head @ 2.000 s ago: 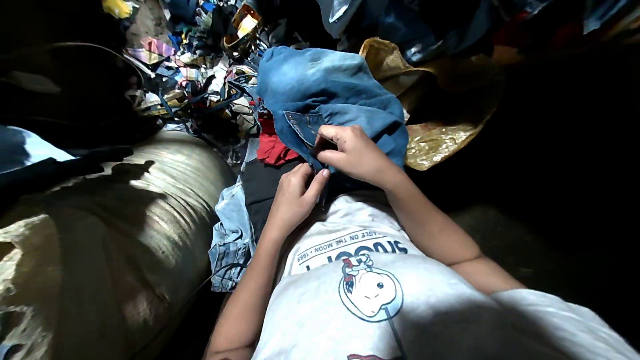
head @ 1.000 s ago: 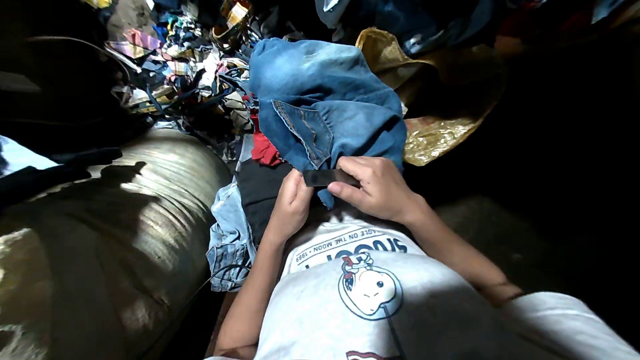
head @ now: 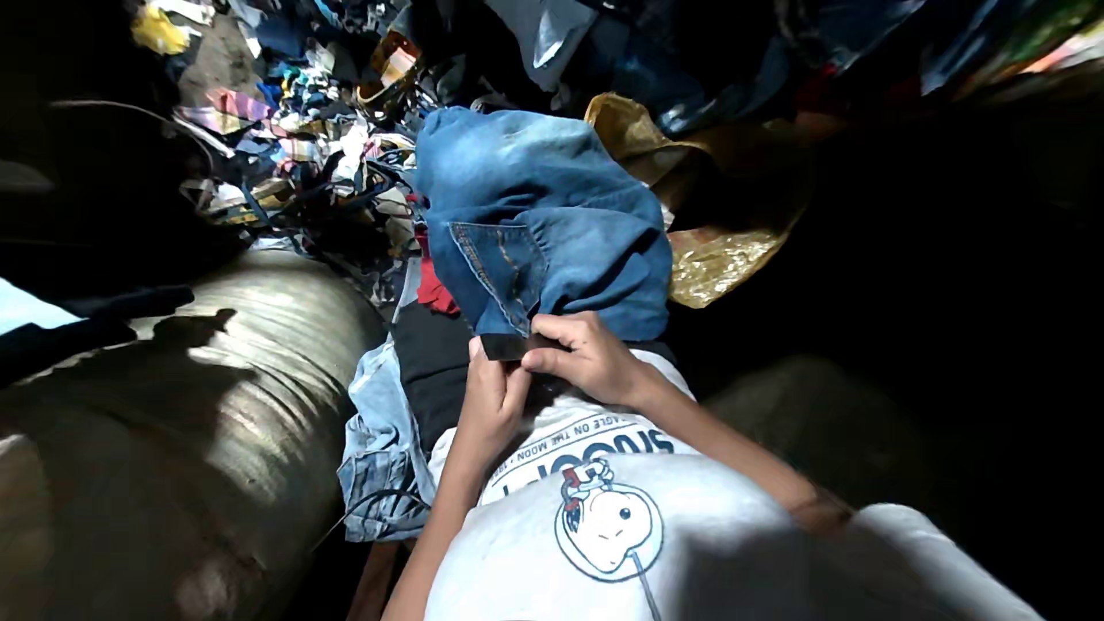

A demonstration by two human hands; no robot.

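Blue denim cloth (head: 552,172) with a stitched pocket (head: 500,263) lies bunched over my lap. At its near edge my left hand (head: 500,384) pinches one end of a small dark flat piece (head: 503,347), whose material I cannot tell. My right hand (head: 582,358) grips the other side of this piece between thumb and bent fingers, close below the pocket's corner. Black cloth (head: 427,362) and light blue denim (head: 379,448) lie under and left of my hands. A bit of red cloth (head: 435,289) shows beside the blue denim.
A large, full pale sack (head: 285,345) stands on the left. Many fabric scraps (head: 310,147) are heaped beyond it. A yellowish woven plastic sack (head: 720,263) lies right of the blue denim, with dark cloth (head: 638,69) behind. The right side is in deep shadow.
Two seconds ago my hands were at the denim by the pocket; one second ago the dark flat piece shows between them. It is still held, now tilted a little differently.
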